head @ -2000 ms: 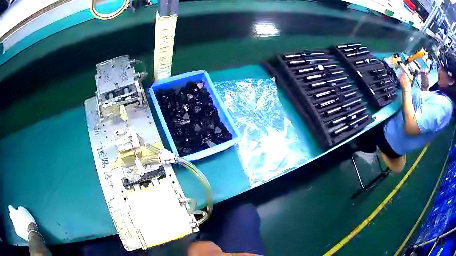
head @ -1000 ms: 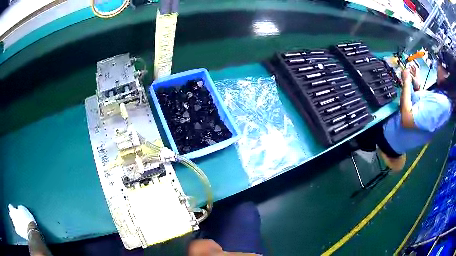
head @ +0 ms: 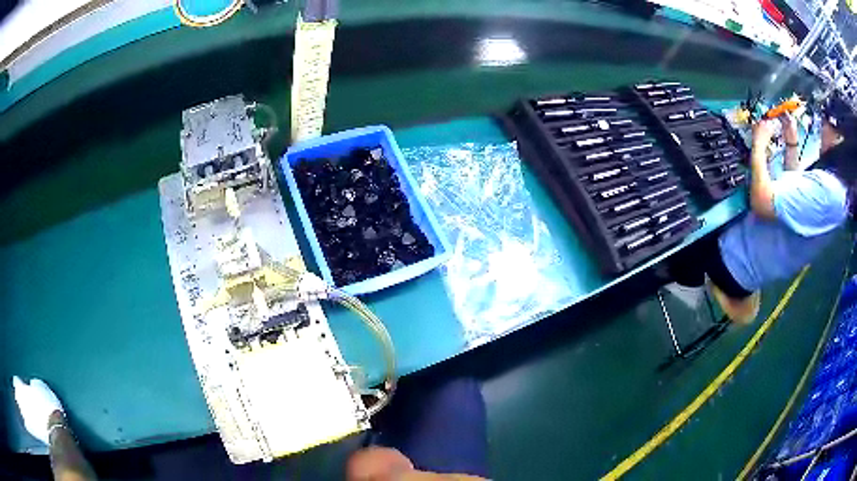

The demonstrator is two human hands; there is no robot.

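My left hand [head: 39, 410], in a white glove, rests at the bench's near left edge; I see nothing in it, but its fingers are small and unclear. My right hand [head: 381, 464] is bare, cut off by the bottom edge below the jig; its fingers are hidden. The assembly jig [head: 272, 399] lies between my hands, a silver-grey plate with clamps and blocks. A dark part [head: 270, 326] sits across its near clamp. The blue parts bin [head: 425, 221], holding small black parts [head: 357, 216], stands right of the jig.
A clear plastic bag [head: 498, 244] lies right of the bin. Two black trays [head: 611, 174] with rods lie beyond it. A wrapped post [head: 310, 85] rises behind the bin. An air hose [head: 376, 329] loops off the jig's right side. A person [head: 789, 202] sits at far right, holding an orange tool.
My two hands have barely moved. The seated person at far right has shifted their arms and raised the orange tool slightly.
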